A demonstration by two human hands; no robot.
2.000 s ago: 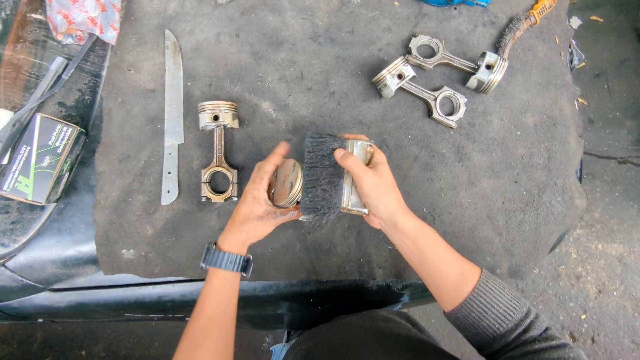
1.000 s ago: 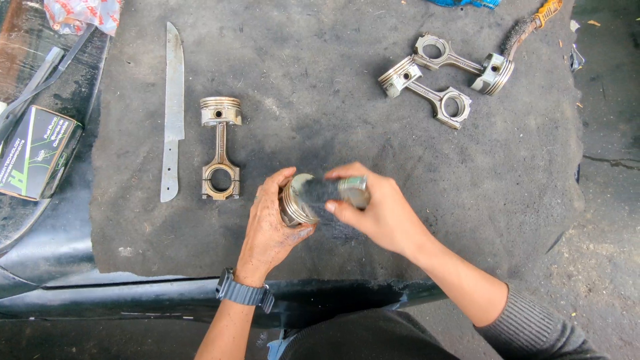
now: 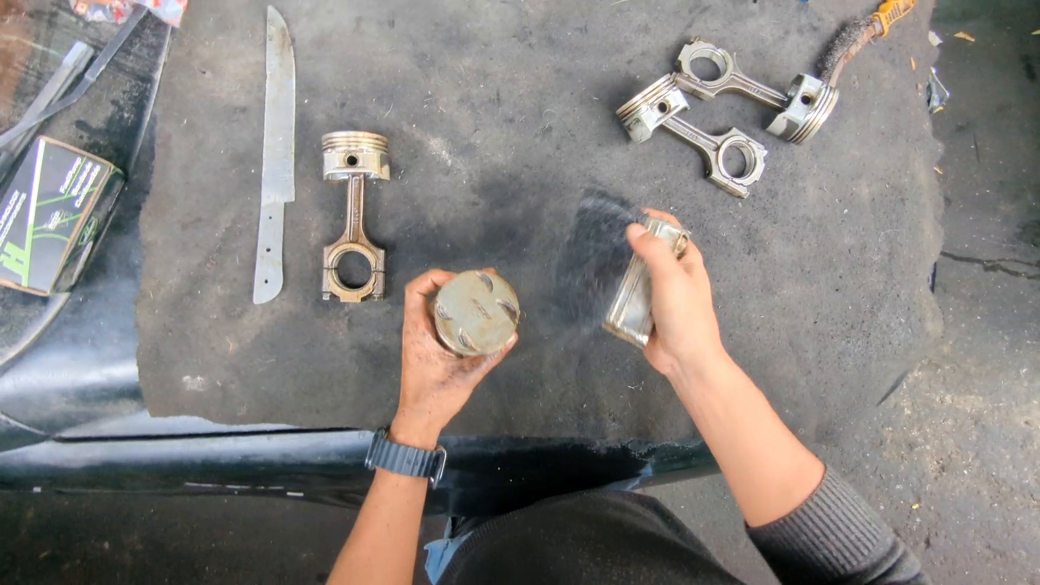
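My left hand (image 3: pixel 439 357) is closed around a piston (image 3: pixel 478 313), its round crown with several valve pockets facing up; any rod below it is hidden. To the right, my right hand (image 3: pixel 678 301) grips the metal-backed body of a brush (image 3: pixel 635 296), whose dark bristles (image 3: pixel 597 244) are blurred and point left, apart from the piston. Beyond my left hand lies a piston with its connecting rod (image 3: pixel 354 215), crown away from me. A handleless knife blade (image 3: pixel 276 162) lies left of it.
Two more pistons with connecting rods (image 3: pixel 707 154) (image 3: pixel 735 81) lie at the upper right beside a wire brush with an orange handle end (image 3: pixel 890 15). A printed box (image 3: pixel 53 215) and wiper-like strips (image 3: pixel 61 93) are at the left, off the dark mat (image 3: pixel 487 97).
The brush was over the piston one second ago and is now away from it, to the right with my right hand. The piston in my left hand now shows its crown upward.
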